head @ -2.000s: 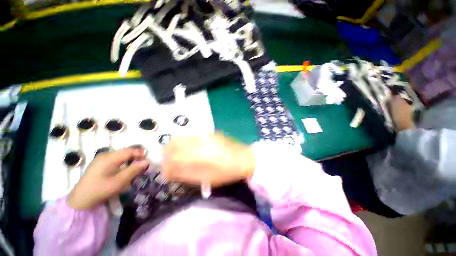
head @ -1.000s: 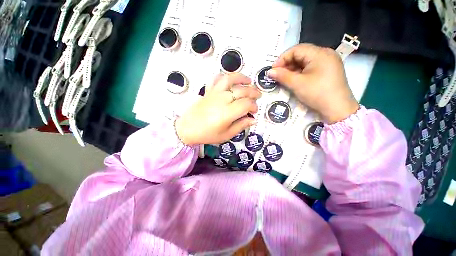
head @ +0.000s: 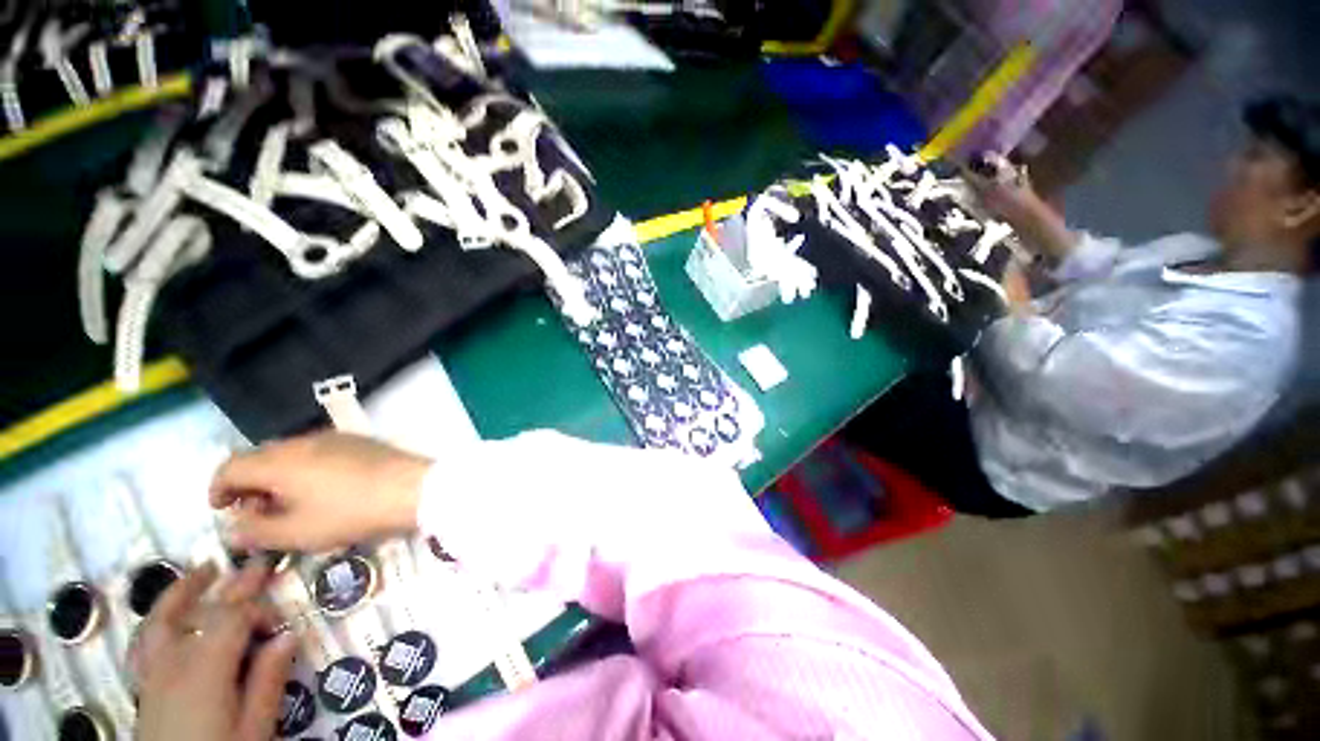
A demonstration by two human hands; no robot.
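Observation:
My right hand [head: 326,492] is over the smartwatches on the white sheet [head: 87,460], fingers bent at a watch mostly hidden beneath them. My left hand [head: 210,659] is just below and left of it, cut off by the bottom edge, its fingers near the same spot. A smartwatch with a printed label [head: 345,582] lies right of my hands. Bare black-faced smartwatches [head: 74,611] lie at the left. Several round labels [head: 348,683] show at the bottom, right of my left hand. Whether either hand holds a label is hidden.
A black tray [head: 348,326] heaped with cream-strapped watches stands behind the sheet. A label sheet [head: 659,362], white box [head: 731,275] and small white paper [head: 763,366] lie on the green bench. A person in pale clothing [head: 1129,377] works at another watch heap at the right.
The view has swung right, bringing the neighbouring person into sight and putting my hands at lower left. My right hand no longer covers the labelled watch it was touching.

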